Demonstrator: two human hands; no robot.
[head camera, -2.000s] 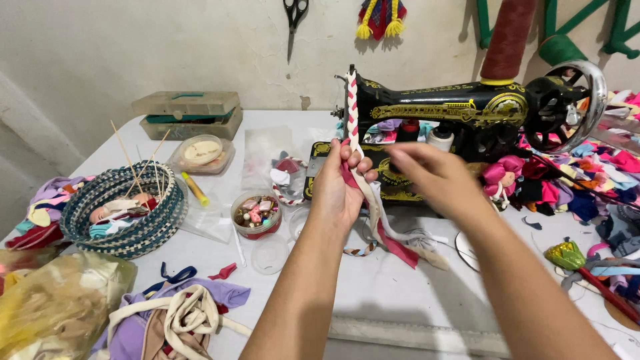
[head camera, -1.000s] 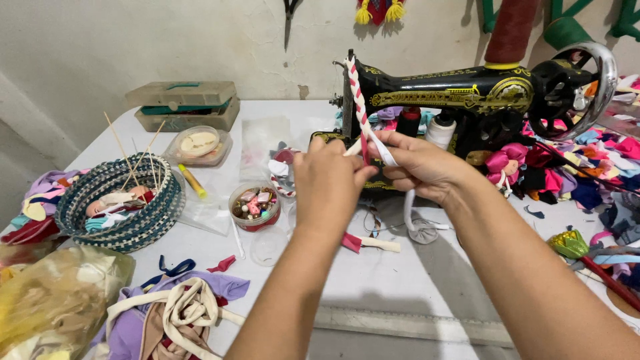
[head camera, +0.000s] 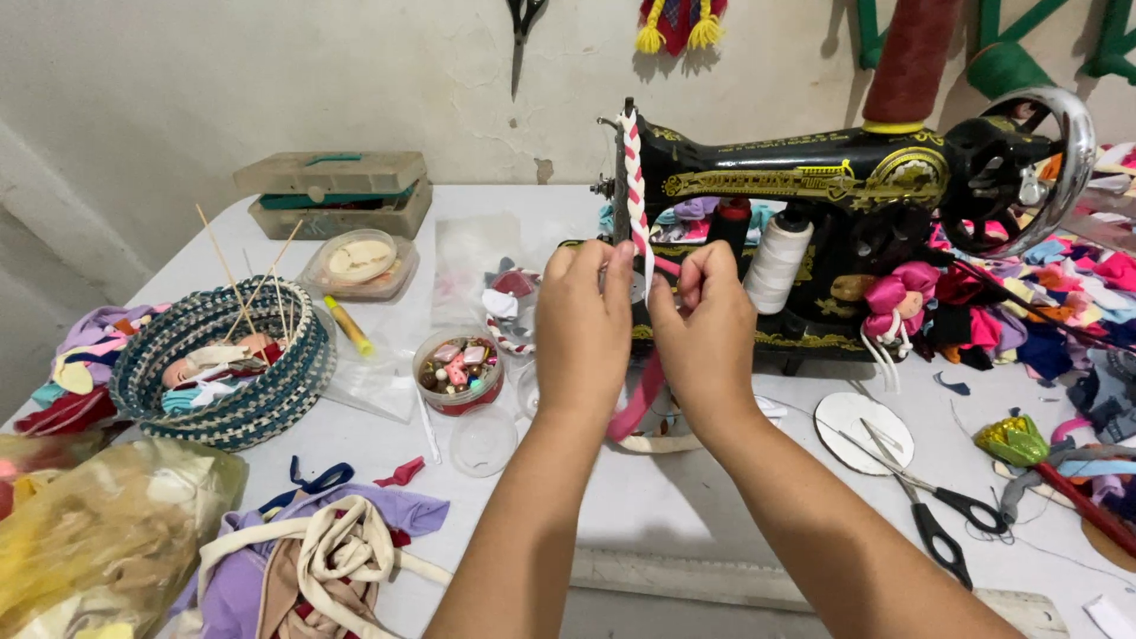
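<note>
A braid of pink, white and cream fabric strips (head camera: 634, 173) hangs from the top of the needle end of a black sewing machine (head camera: 790, 169). At its lower end my left hand (head camera: 586, 319) pinches a strand between thumb and fingers. My right hand (head camera: 706, 324), just to the right, grips a pink strip near the white one. Loose pink (head camera: 641, 399) and cream ends hang below and between the hands onto the table. The exact finger hold on each strand is partly hidden.
Left stand a woven basket (head camera: 222, 417) with sticks, a plastic box (head camera: 333, 200) and a tub of beads (head camera: 459, 373). Fabric strips (head camera: 342, 550) lie front left. Scissors (head camera: 923, 488) lie right, near a white disc (head camera: 863, 433). A white thread cone (head camera: 778, 266) stands behind my right hand.
Both hands have moved from crossing close together to side by side under the braid. The pink strip now stretches to my right hand.
</note>
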